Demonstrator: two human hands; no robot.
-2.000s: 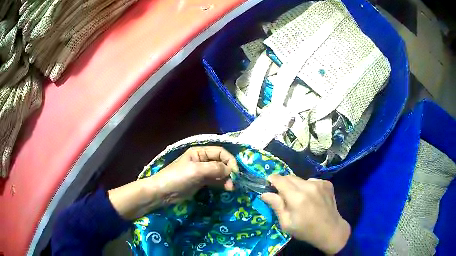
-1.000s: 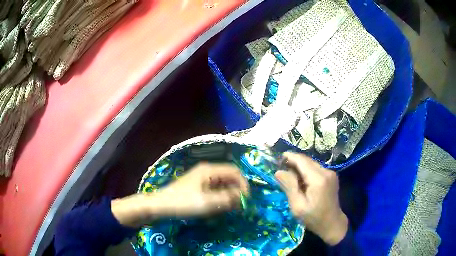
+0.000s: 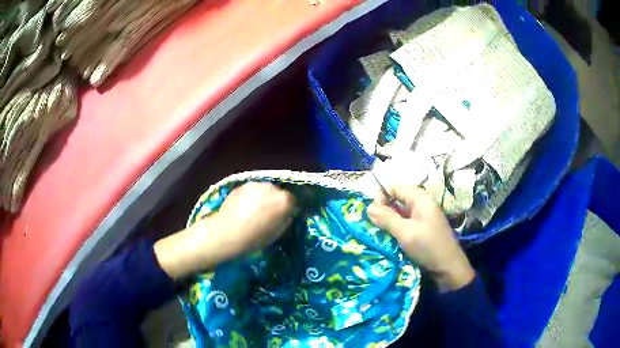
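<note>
A tote bag lies open below me, its pale woven rim (image 3: 316, 178) curving around a shiny blue lining (image 3: 319, 279) with yellow-green flowers and white swirls. My left hand (image 3: 255, 214) is blurred, with curled fingers, over the lining near the far left rim; whether it grips anything is hidden. My right hand (image 3: 415, 228) is at the bag's right rim, thumb and fingers closed around small thread snips (image 3: 386, 193), of which only a thin dark and silver part shows. A bright pale strap lies just beyond the right hand.
A blue bin (image 3: 567, 146) at the upper right holds stacked cream bags (image 3: 476, 81). Another blue bin (image 3: 557, 299) with a pale woven piece stands at the lower right. Brown-beige cord hanks (image 3: 41, 109) lie on the red table (image 3: 170, 95), which has a grey edge, at the left.
My left hand has moved away from the right hand, up and left toward the far rim. My right hand has shifted slightly. The view has shifted, so the bins and table appear further right.
</note>
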